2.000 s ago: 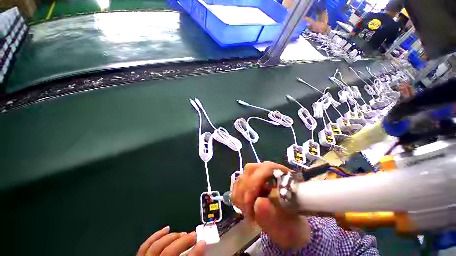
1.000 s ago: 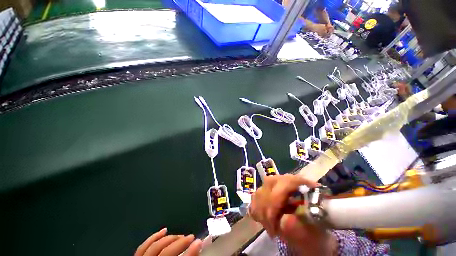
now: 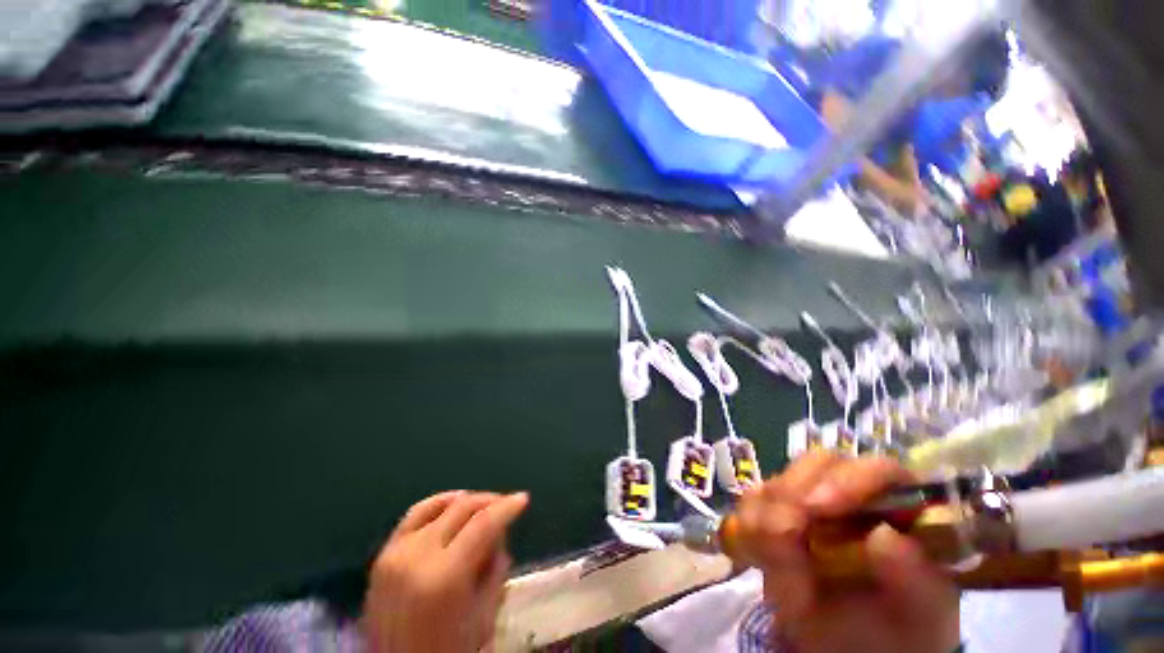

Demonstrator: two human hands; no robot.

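My right hand (image 3: 830, 536) grips the orange-yellow glue gun (image 3: 938, 533). The pale nozzle (image 3: 683, 531) points left, over or touching the white flap (image 3: 636, 532) at the near end of the nearest open power adapter (image 3: 631, 490); which of these I cannot tell. That adapter has a dark inside with a yellow block. Its white cord (image 3: 633, 370) lies folded beyond it. Two more open adapters lie just to its right (image 3: 692, 469). My left hand (image 3: 440, 568) is left of the adapter, holding nothing visible, fingers bent and blurred.
The dark green belt (image 3: 294, 434) runs across, with a pale edge rail (image 3: 600, 593) in front. More adapters and cords (image 3: 945, 344) lie to the right, blurred. A blue bin (image 3: 702, 109) and dark trays (image 3: 115, 70) are beyond. A person in blue (image 3: 938, 115) is at upper right.
The view has turned, shifting the adapters right in the picture. My left hand has risen further into view, away from the nearest adapter. The gun remains in my right hand.
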